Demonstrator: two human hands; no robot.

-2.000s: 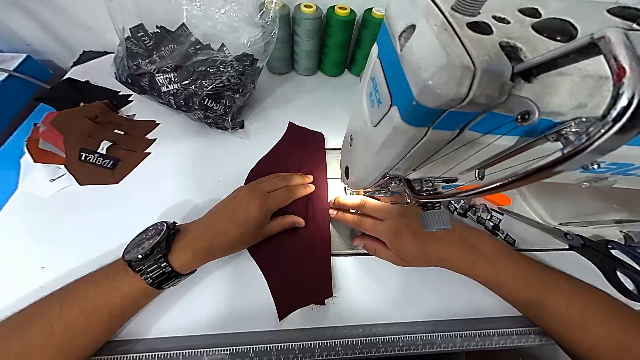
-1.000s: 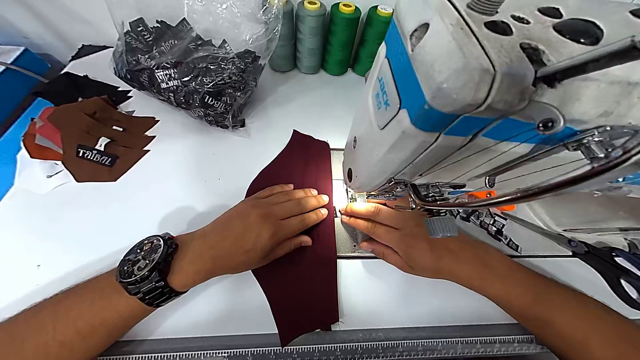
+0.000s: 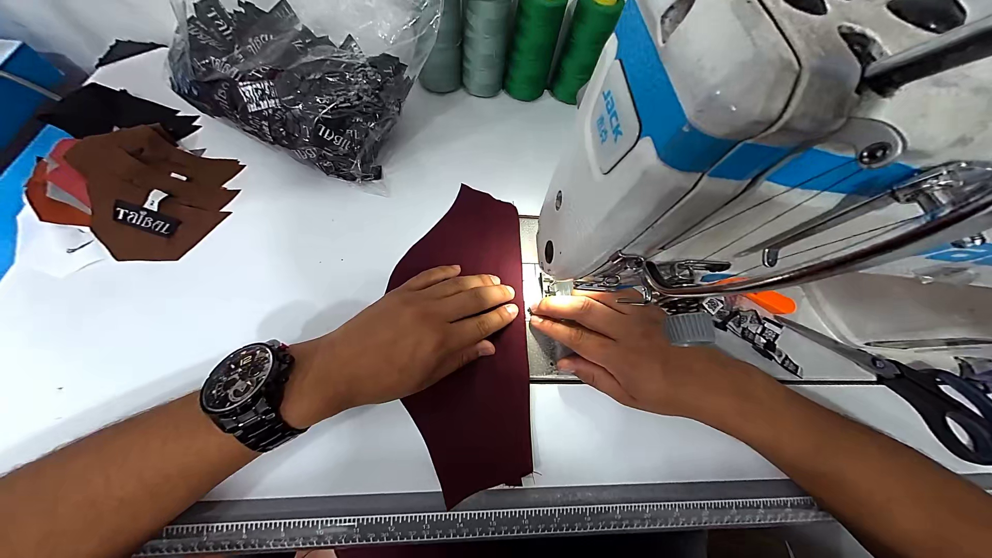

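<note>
A maroon fabric piece lies on the white table, its straight right edge beside the lit needle area of a Jack sewing machine. My left hand, with a black watch on the wrist, rests flat on the fabric, fingers slightly spread. Under the machine head, my right hand has its fingertips on the needle plate close to the fabric's edge. A tiny dark bit shows at those fingertips; whether they pinch it is unclear. The presser foot is partly hidden by the glare and my fingers.
Black-handled scissors, an orange tool and a strip of woven labels lie at right. A plastic bag of labels and thread cones stand at the back. Brown fabric pieces lie at left; a metal ruler runs along the front.
The fabric has moved slightly toward the front edge since the oldest frame, my left hand staying on it. My right hand remains beside the presser foot.
</note>
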